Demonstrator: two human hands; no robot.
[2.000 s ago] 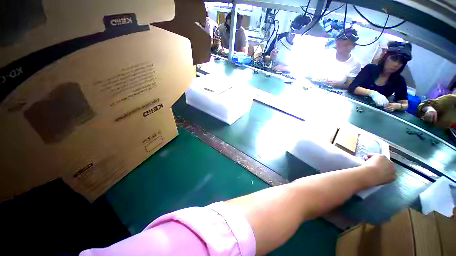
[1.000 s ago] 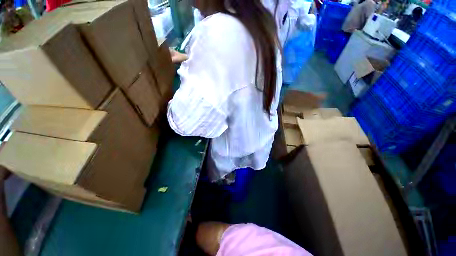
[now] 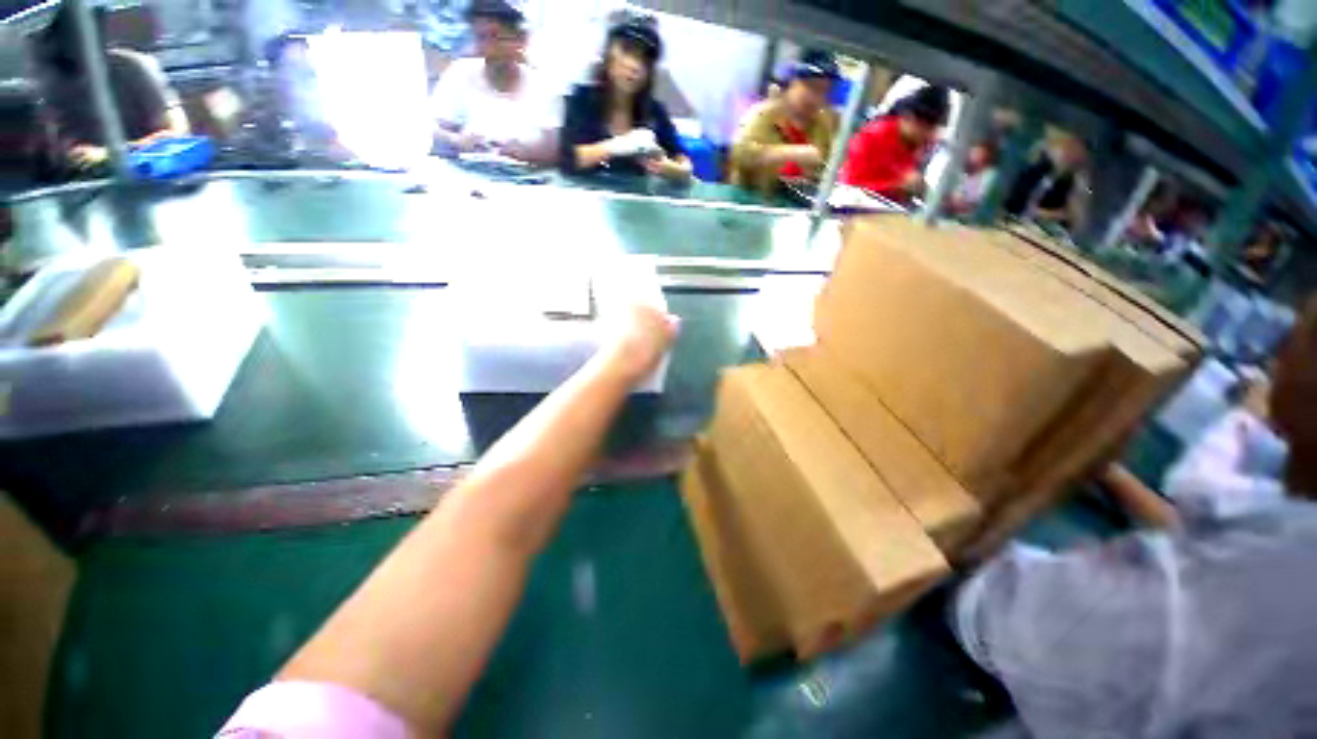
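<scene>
A white foam block [image 3: 506, 364] lies on the green conveyor belt, its top washed out by glare. A small tan box [image 3: 568, 299] sits on its top. My left hand [image 3: 640, 341] reaches from the lower left, with a pink sleeve cuff. It is at the block's right end. Its fingers are lost in glare, so its grip cannot be told. A second white foam block [image 3: 152, 378] is on the belt at the left, with a tan box [image 3: 96, 300] in its top. My right hand is not in view.
Brown cartons [image 3: 924, 347] are stacked in steps on the near green bench at the right. A person in a white shirt [image 3: 1155, 621] is beside them. A dark red rail [image 3: 318, 503] separates belt and bench. A carton edge [image 3: 29, 621] is at far left. Workers sit opposite.
The view swung right to the cartons and the person in white, then back to the belt. My left hand is again at a foam block's right end; my right arm has left view.
</scene>
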